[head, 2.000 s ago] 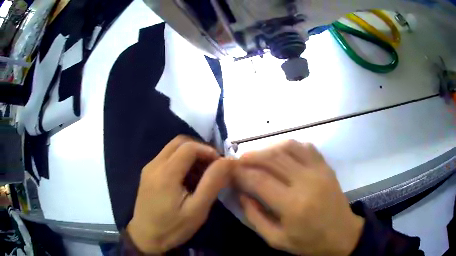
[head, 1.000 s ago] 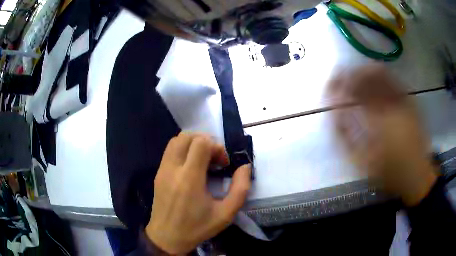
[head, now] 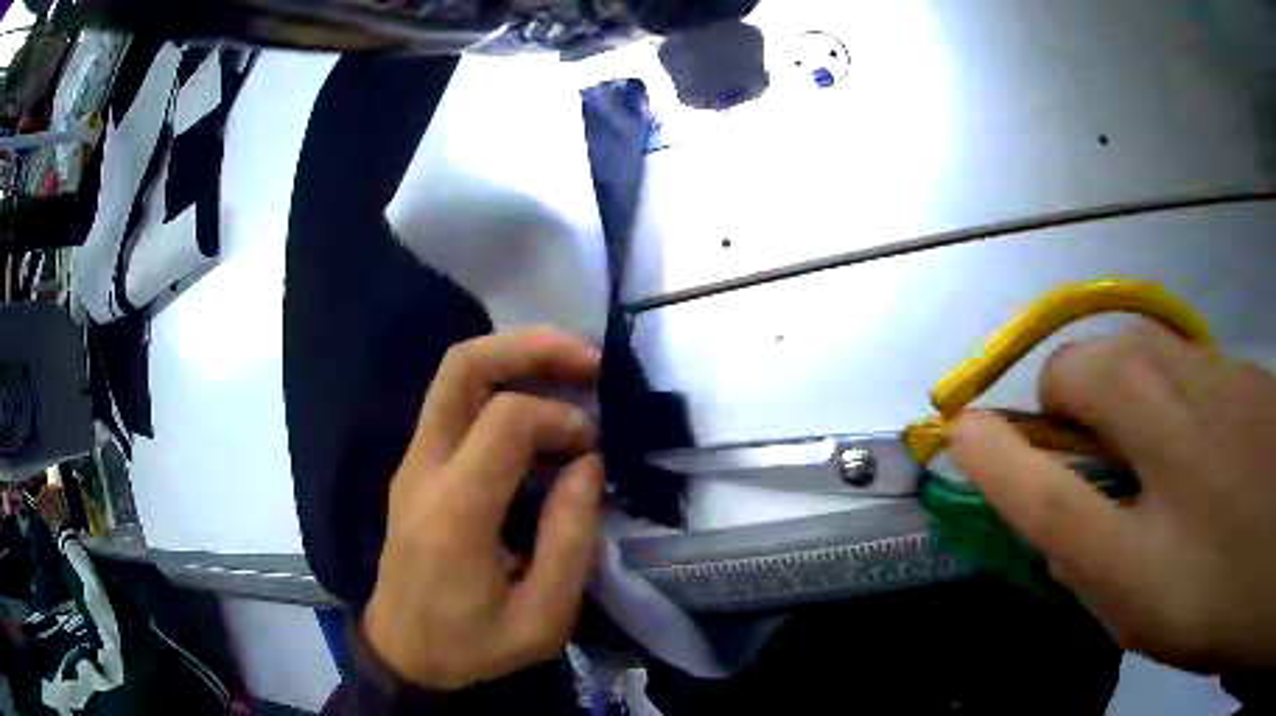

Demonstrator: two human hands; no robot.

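Observation:
My left hand [head: 490,504] pinches the edge of the dark garment panel [head: 350,308] and the white piece [head: 511,224] near the table's front edge. A narrow dark strip [head: 617,175] runs from under the machine head down beside my left fingertips; its wider lower end lies to their right. My right hand [head: 1133,490] holds the fabric scissors [head: 798,462] by their yellow and green handles. The blades point left, and their tip is at the strip's lower end. The blades look almost closed. My left fingertips hide part of the seam edge.
The sewing machine head [head: 462,21] spans the top, with the round needle plate marks [head: 819,59] beside it. Black and white cut pieces [head: 189,154] lie at the left. A measuring tape [head: 812,560] runs along the table's front edge. A grey box [head: 42,385] stands far left.
My right hand left the seam edge, reached right and took hold of the scissors, whose tip is now at the strip. My left hand keeps its pinch. The view has shifted closer to the front edge.

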